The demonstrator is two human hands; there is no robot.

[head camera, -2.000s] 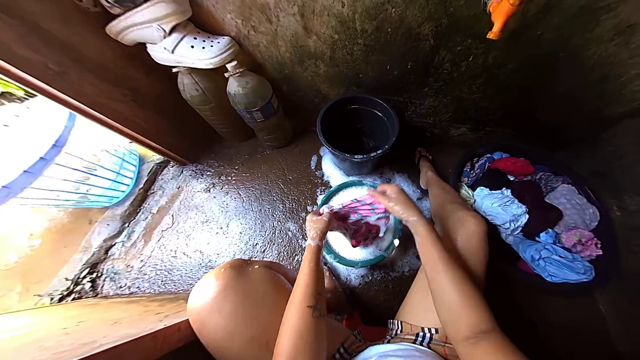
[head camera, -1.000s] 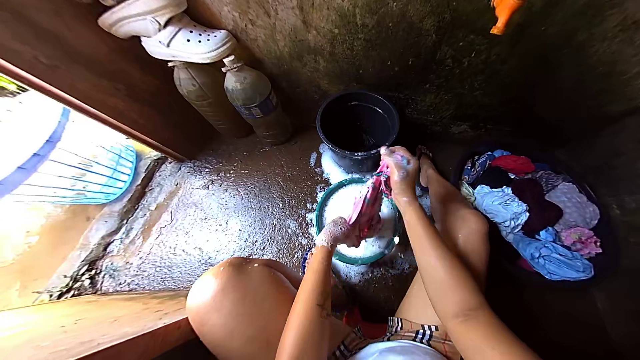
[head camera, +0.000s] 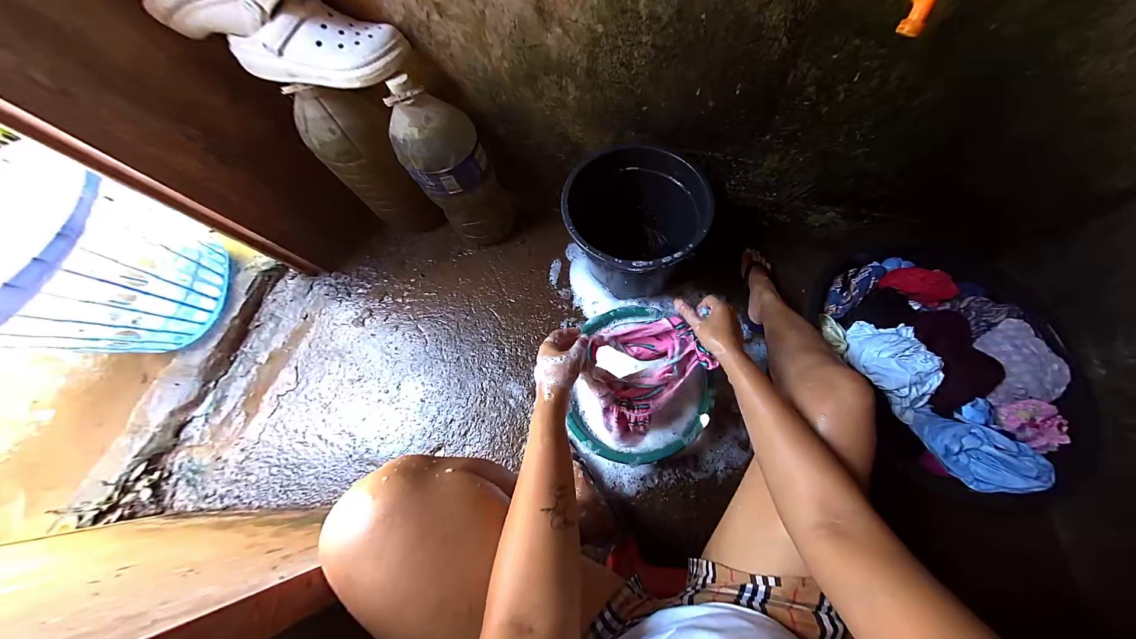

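Note:
A wet pink garment with dark stripes [head camera: 652, 382] is stretched between my two hands over a green plastic basin [head camera: 641, 456] of suds. Its left end is gripped by my left hand [head camera: 561, 357], foamy at the wrist, at the basin's left rim. My right hand [head camera: 713, 328] holds the other end at the upper right rim, with foam on the fingers. The lower folds of the garment hang down to the suds; whether they touch the water I cannot tell.
Just beyond the basin stands a black bucket [head camera: 637, 213]. Two large plastic bottles [head camera: 448, 164] lean by the wall, with white clogs [head camera: 319, 44] above. At right, a dark tub holds piled clothes [head camera: 963, 355]. A blue plastic basket [head camera: 169, 293] is outside the doorway; foam lies on the wet floor.
The garment was bunched and upright between my hands a second ago; now it is spread wide. My left hand has moved up to the basin's left rim, and my right hand has moved to the right.

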